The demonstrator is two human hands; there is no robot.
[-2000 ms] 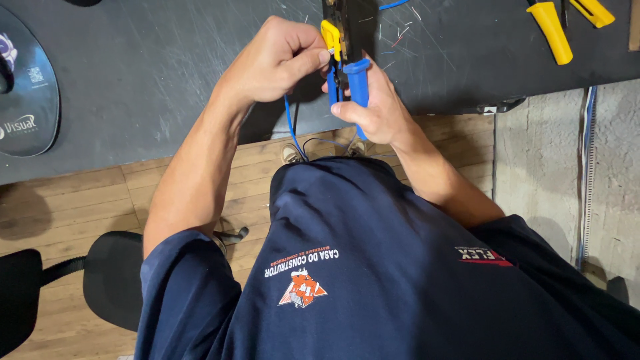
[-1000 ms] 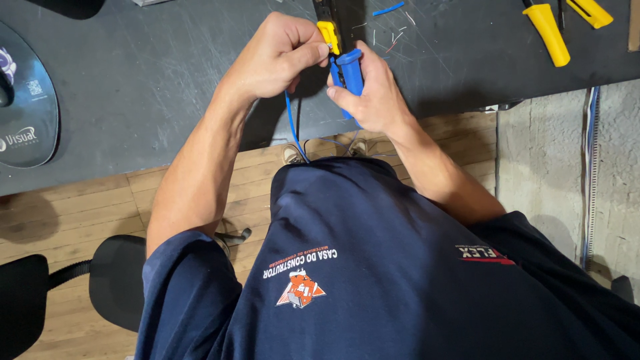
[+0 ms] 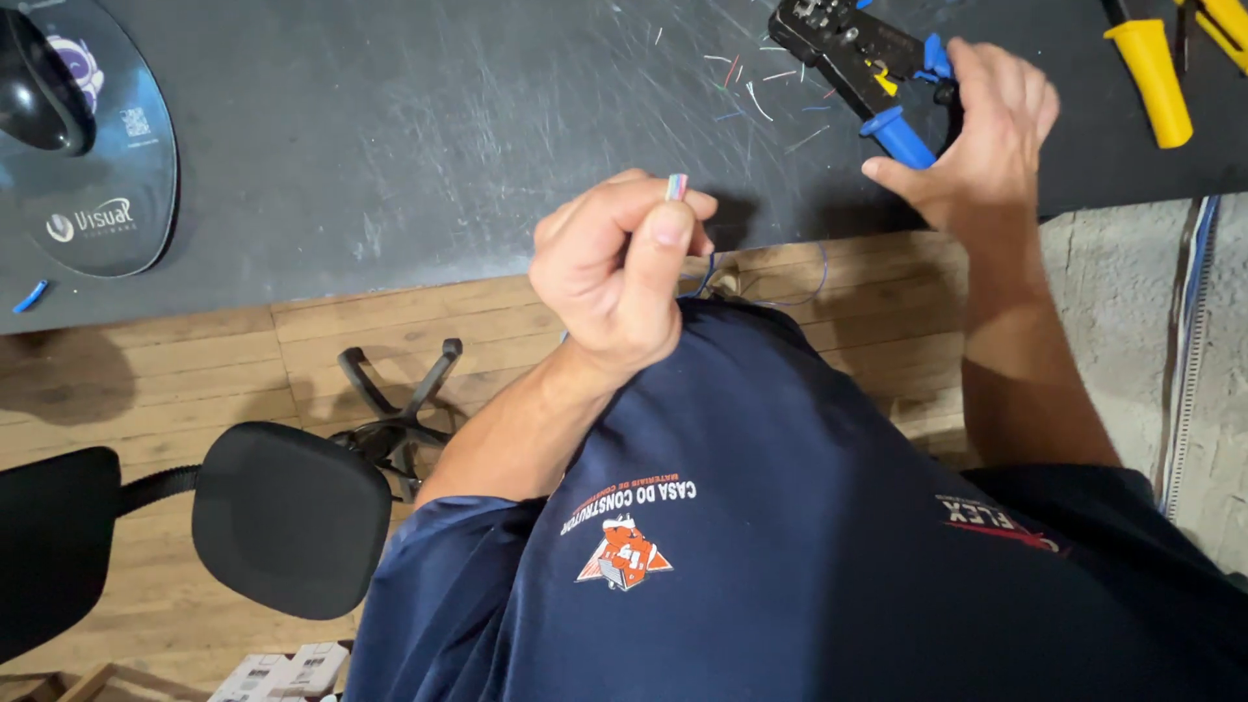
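Between the thumb and forefinger of my left hand (image 3: 624,268) are the trimmed coloured wire ends (image 3: 677,186) of a network cable, pointing away from me. Part of a blue cable (image 3: 704,278) hangs below that hand, past the table edge. My right hand (image 3: 985,136) is at the blue handles of a black crimping tool (image 3: 853,58), which lies on the dark table. Its fingers are spread and the thumb is apart from the near handle; whether the fingertips still touch the far handle is not clear.
Wire scraps (image 3: 756,97) lie beside the crimping tool. Yellow-handled tools (image 3: 1150,83) are at the far right. A mouse (image 3: 39,88) rests on a mouse pad (image 3: 107,195) at the left, near a blue piece of cable jacket (image 3: 31,296). A black chair (image 3: 292,517) stands below.
My hands have moved apart. The crimping tool, earlier upright between them, now lies at the right by my right hand, and the wire ends show above my left fingers. The view has shifted.
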